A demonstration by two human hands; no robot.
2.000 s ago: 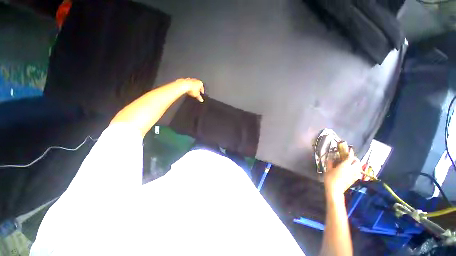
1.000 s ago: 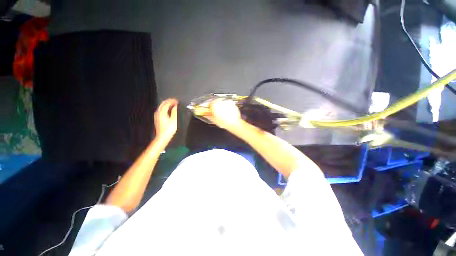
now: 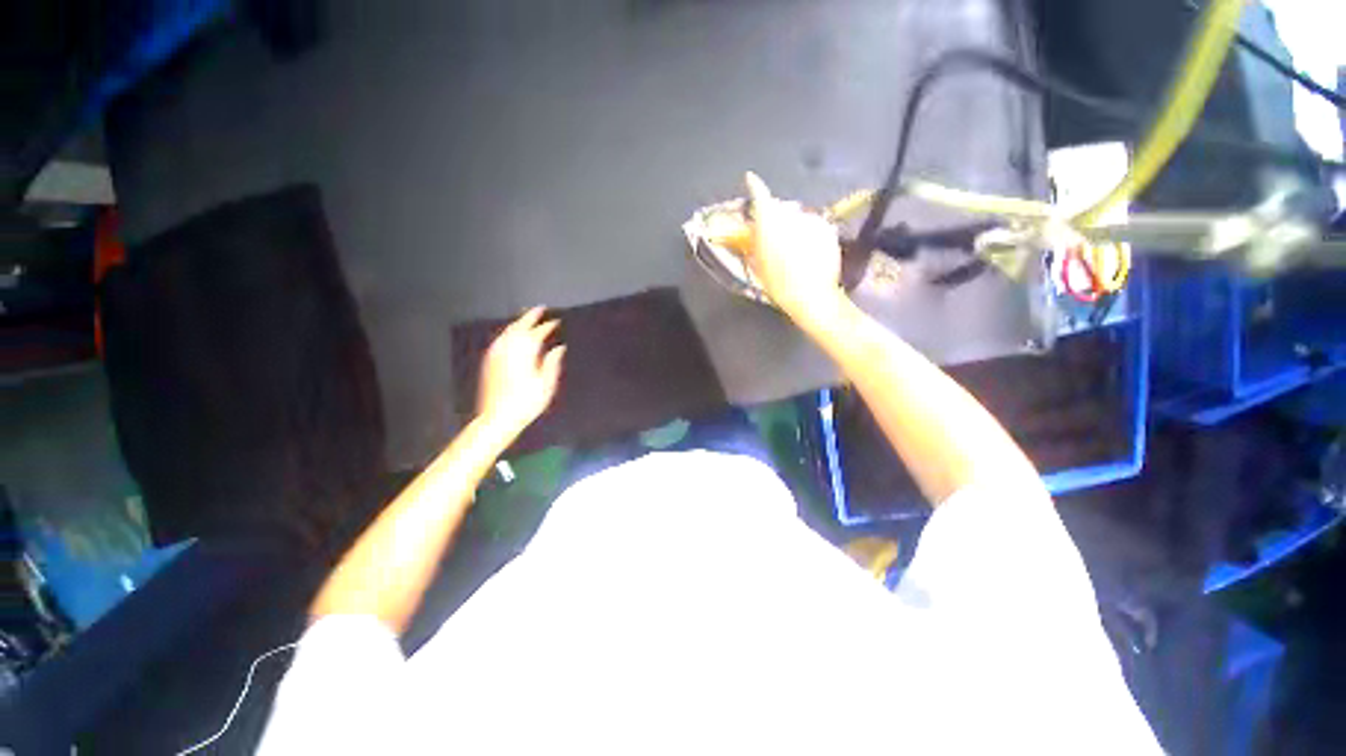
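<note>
A black garment piece [image 3: 620, 355] lies flat at the near edge of the dark grey pressing table [image 3: 517, 163]. My left hand [image 3: 520, 372] rests on or just over its left part, fingers apart. My right hand [image 3: 797, 259] is closed on the handle of the steam iron [image 3: 720, 244], which is on the table just right of and beyond the garment. The iron's pointed tip faces left. My hand hides much of the iron. Whether its soleplate touches the table is hard to tell.
A black garment stack [image 3: 236, 355] lies at the left table edge. A blue crate [image 3: 1140, 399] with dark cloth is at the near right. A yellow hose [image 3: 1181, 111] and black cable [image 3: 960, 62] run from the iron to the upper right. A white rectangle [image 3: 1089, 170] is at the right table edge.
The iron in my right hand went left onto the garment, then back right, off it. My left hand moved from beside the garment onto or over its left part. The view has shifted.
</note>
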